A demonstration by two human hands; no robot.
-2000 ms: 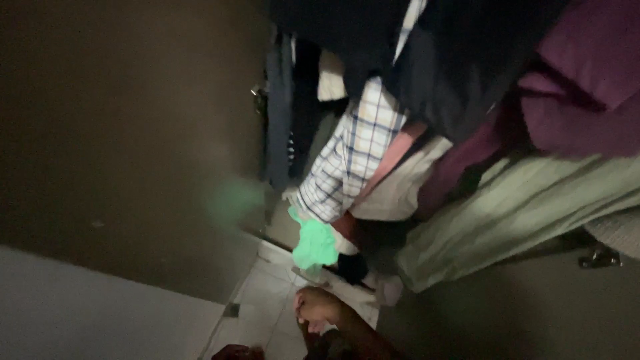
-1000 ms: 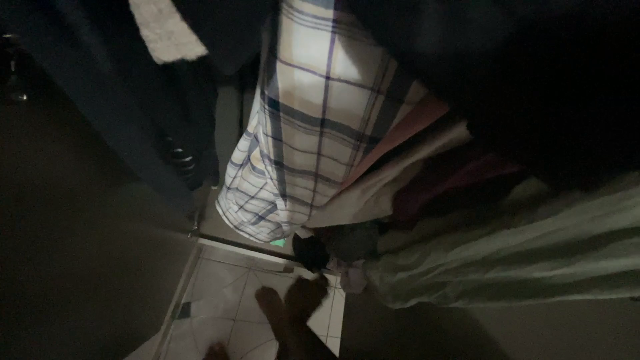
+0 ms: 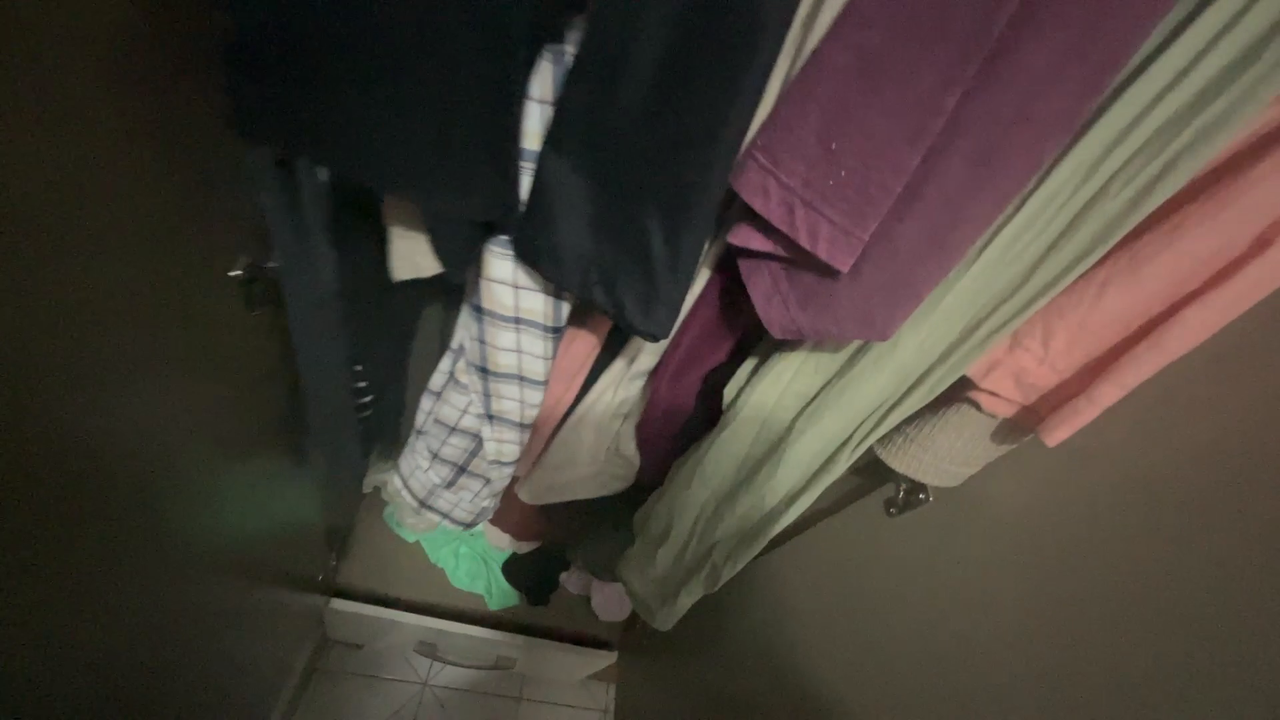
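Neither of my hands shows in the head view now. Clothes hang close in front of me in dim light: a white plaid garment (image 3: pixel 480 400), dark garments (image 3: pixel 640 180), a purple garment (image 3: pixel 860 200), a long pale green garment (image 3: pixel 800 440) and a pink garment (image 3: pixel 1150 310). Below the plaid one lies a bright green cloth (image 3: pixel 465 565), with a black bundle (image 3: pixel 535 573) and a pale pink bundle (image 3: pixel 608 600) beside it.
A drawer front (image 3: pixel 560 650) with a metal handle (image 3: pixel 465 658) is under the clothes, above white floor tiles (image 3: pixel 370 695). Dark panels stand on both sides; the right one (image 3: pixel 1050 580) carries a metal hinge (image 3: pixel 908 497).
My hands, low in the view in the earlier frames, are out of sight. The view has shifted back from the plaid garment, and the purple and pink garments show more fully.
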